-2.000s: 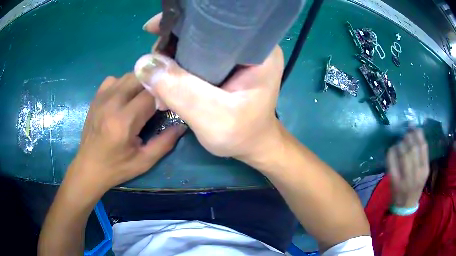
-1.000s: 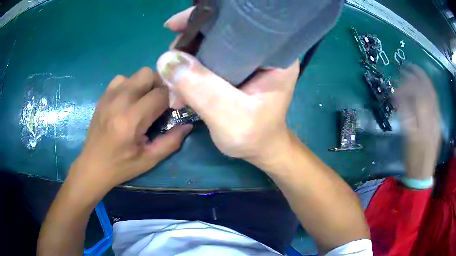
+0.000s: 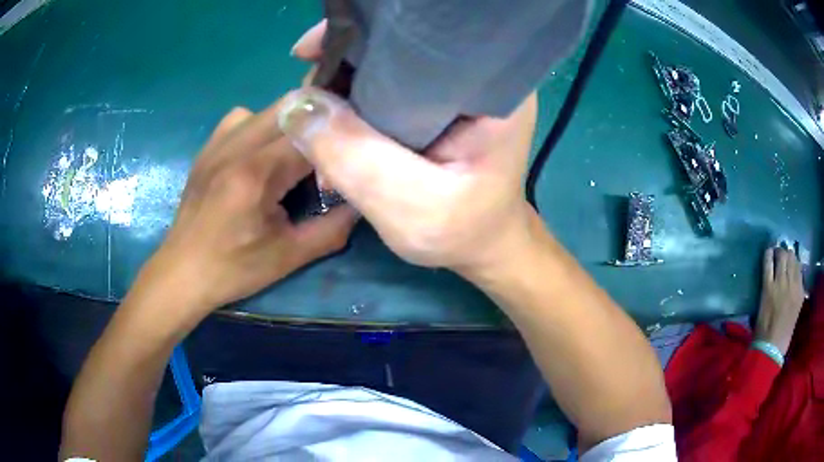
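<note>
My right hand (image 3: 434,194) is wrapped around the thick grey electric screwdriver (image 3: 452,63). Its tip is hidden behind my thumb and fingers. The black cord (image 3: 575,99) runs from behind the tool along my right wrist. My left hand (image 3: 248,194) pinches a small dark circuit board (image 3: 318,200) just above the green bench, left of my right thumb. Only a small part of the board shows between the fingers. My two hands are close together, and the contact between tool and board is hidden.
A single board (image 3: 640,226) lies on the green bench (image 3: 434,302) at right. A jumbled cluster of dark boards (image 3: 698,167) lies beyond it, near white loops (image 3: 704,109). A shiny clear patch (image 3: 77,191) is at left. Another person's hand (image 3: 782,280) rests at the far right edge.
The other person's hand has reached over the bench and drawn back to the right. The single board has been turned and now lies nearer. My hands shifted slightly, still holding screwdriver and board.
</note>
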